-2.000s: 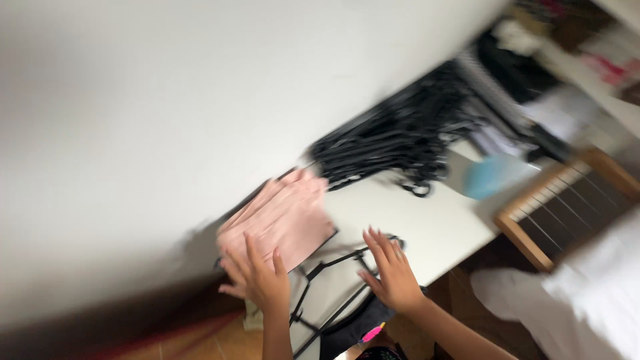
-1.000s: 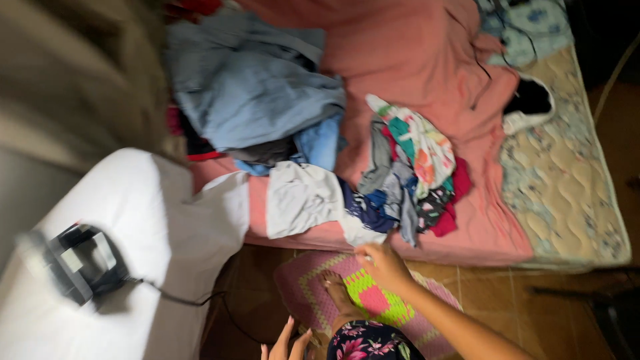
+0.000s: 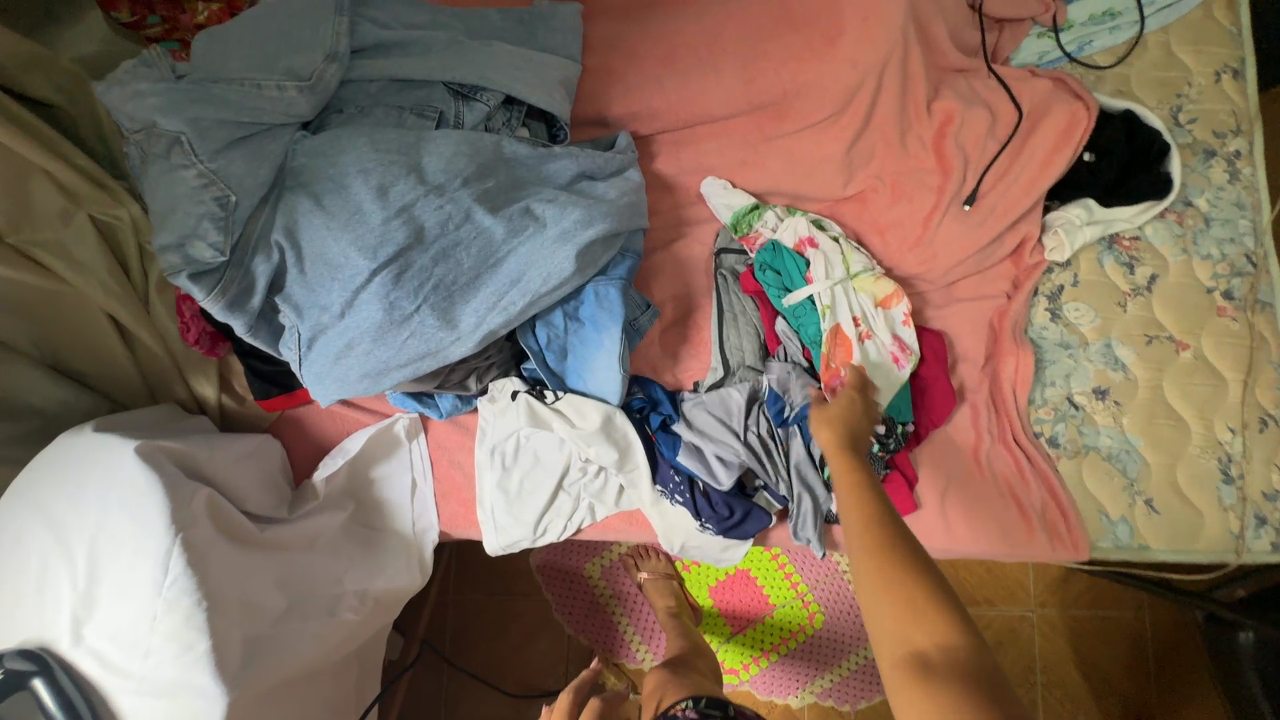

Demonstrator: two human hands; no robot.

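Observation:
My right hand (image 3: 846,415) is at the right side of a pile of clothes on the bed, its fingertips at the lower edge of a white floral garment (image 3: 868,305); whether they grip the cloth is not clear. Under and around it lie a gray satiny garment (image 3: 725,430), a teal one (image 3: 785,280) and a dark red one (image 3: 935,380). My left hand (image 3: 590,695) hangs low at the bottom edge, partly cut off, near my leg, and touches no clothing. White cloth (image 3: 560,470) and a navy garment (image 3: 700,500) lie at the bed's front edge.
A big heap of light blue denim (image 3: 430,240) covers the left of the pink blanket (image 3: 680,80). White fabric (image 3: 200,560) with part of an iron (image 3: 40,680) is lower left. A black cable (image 3: 1000,100) lies at upper right. A crocheted rug (image 3: 740,610) is on the tiles.
The view has swung from a white table with hangers to the bed. Since one second ago, my right hand has moved forward onto the clothes pile.

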